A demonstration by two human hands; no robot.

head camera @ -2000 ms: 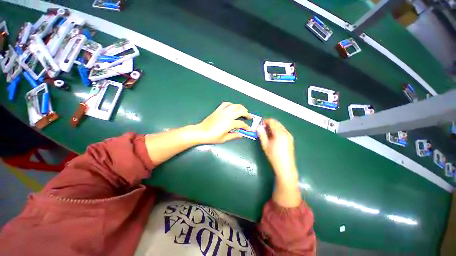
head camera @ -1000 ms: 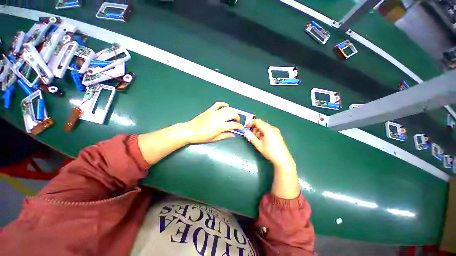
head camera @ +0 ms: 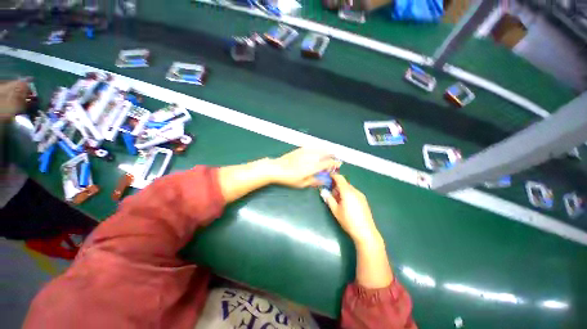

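My left hand (head camera: 302, 167) and my right hand (head camera: 347, 202) meet over the green bench, close to the pale rail. Between their fingers they hold a part-built unit (head camera: 327, 178); a bit of blue battery and a pale edge show. My left hand covers most of the unit, and my right fingers are at its right end. The picture is blurred, so small parts in the fingers cannot be told.
A pile of white units (head camera: 100, 115) with blue batteries lies on the bench at left. Another person's hand (head camera: 13, 99) is at the far left edge. Units lie spaced on the belt beyond the rail (head camera: 257, 130). A grey post (head camera: 515, 144) slants in from the right.
The view has tilted up, showing more of the belt and another person's hand at far left. My hands still hold the unit, now more covered by my fingers.
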